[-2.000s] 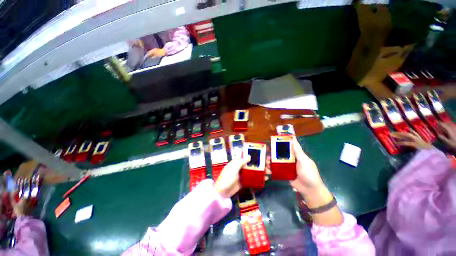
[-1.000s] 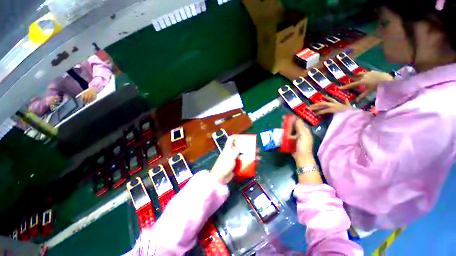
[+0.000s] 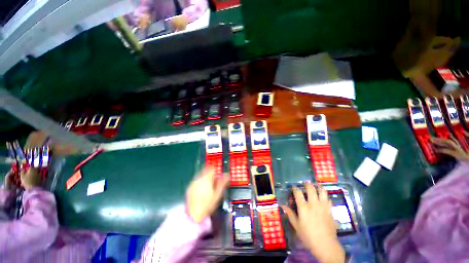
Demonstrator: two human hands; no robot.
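Observation:
My left hand is slightly blurred at the lower keypad end of the leftmost open red flip phone; whether it grips anything is hidden. My right hand lies palm down with fingers spread, partly over a dark item and beside a black-faced, red-rimmed phone. Another such phone lies left of an open flip phone with its keypad toward me. More open phones stand in a row behind, one apart at right. A clear blister tray lies under the phones.
A blue card and two white cards lie right of the tray. A brown board behind holds a closed phone and papers. Black-faced phones lie back left. Other workers' hands touch phones at both sides.
The view has swung back left. The red phones held up in my hands are no longer held up. My hands are lower, over the tray, and white cards and a blue one lie on the bench.

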